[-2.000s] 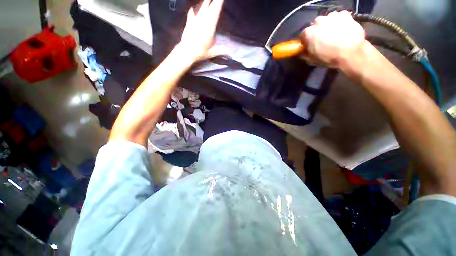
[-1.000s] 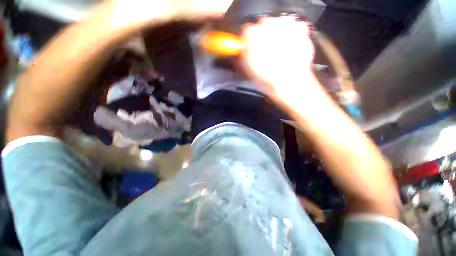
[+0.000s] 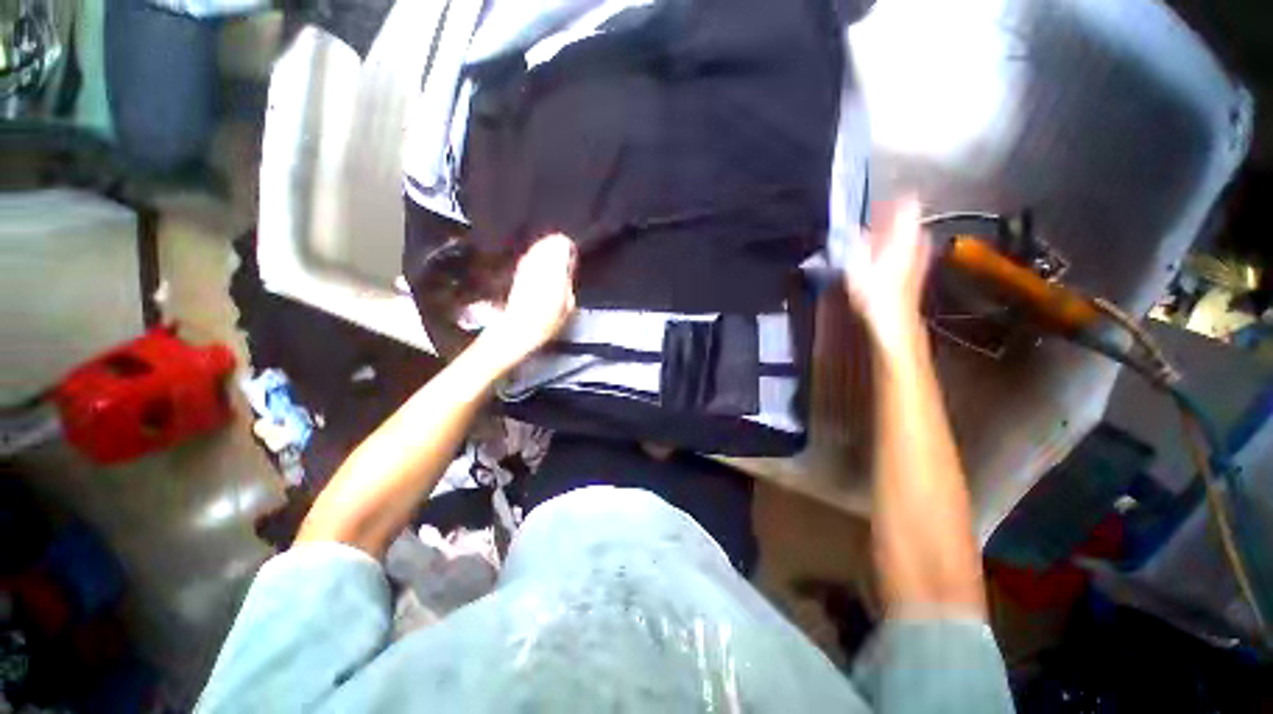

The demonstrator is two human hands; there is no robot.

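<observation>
A dark garment (image 3: 656, 154) with white and pale grey bands near its lower edge lies on the silvery ironing table (image 3: 963, 98). My left hand (image 3: 538, 296) rests on the garment's lower left part; whether its fingers pinch cloth cannot be told. My right hand (image 3: 889, 268) is blurred beside the garment's right edge, its fingers up and apart from the iron. The steam iron stands to its right, seen by its orange handle (image 3: 1026, 282), with nobody holding it.
A smaller pale board (image 3: 328, 168) stands at left. A red plastic container (image 3: 147, 395) is on the floor. A hose (image 3: 1201, 433) runs from the iron down the right side. Heaped cloth (image 3: 440, 558) lies below the table. A person's legs (image 3: 164, 84) show at upper left.
My right hand has let go of the iron, which now rests on the table at right. The garment lies spread out flatter. The view has swung back from the blurred, turned one.
</observation>
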